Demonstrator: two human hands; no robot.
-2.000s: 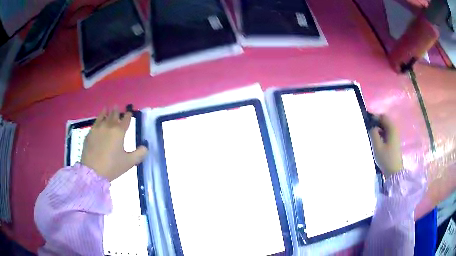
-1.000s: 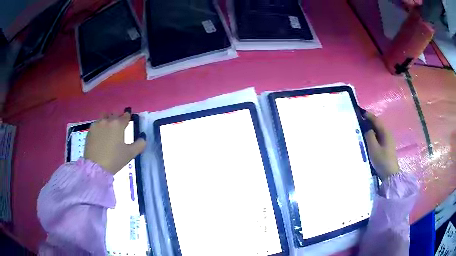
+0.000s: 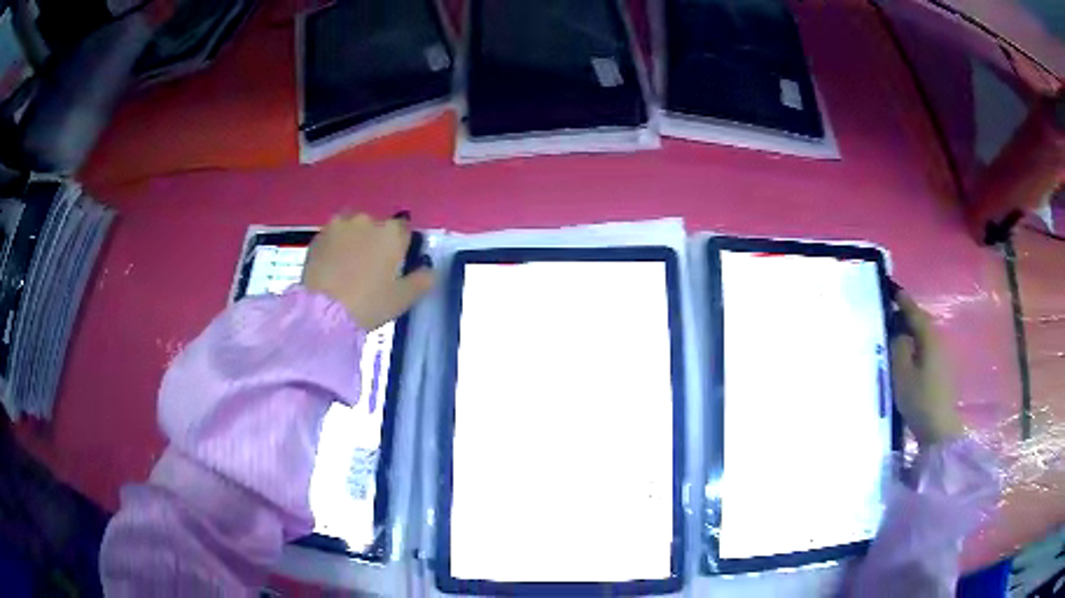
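Three tablets with bright white screens and black bezels lie side by side on white backings: the left tablet, the middle tablet and the right tablet. My left hand reaches over the left tablet and grips its top right corner, with black caps on the index fingertip and thumb. My left sleeve hides part of that screen. My right hand grips the upper right edge of the right tablet; its fingertips are partly hidden. Small purple marks show on the left and right screens.
Three dark tablets with labels lie at the back of the pink-red bench. A stack of tablets leans at the left. A red wrapped post stands at the right. A blurred shape is at the upper left.
The view has shifted, so the bench things appear further right and the middle tablet's lower edge shows. Purple marks have appeared on the outer screens since the oldest frame. Both hands keep their places.
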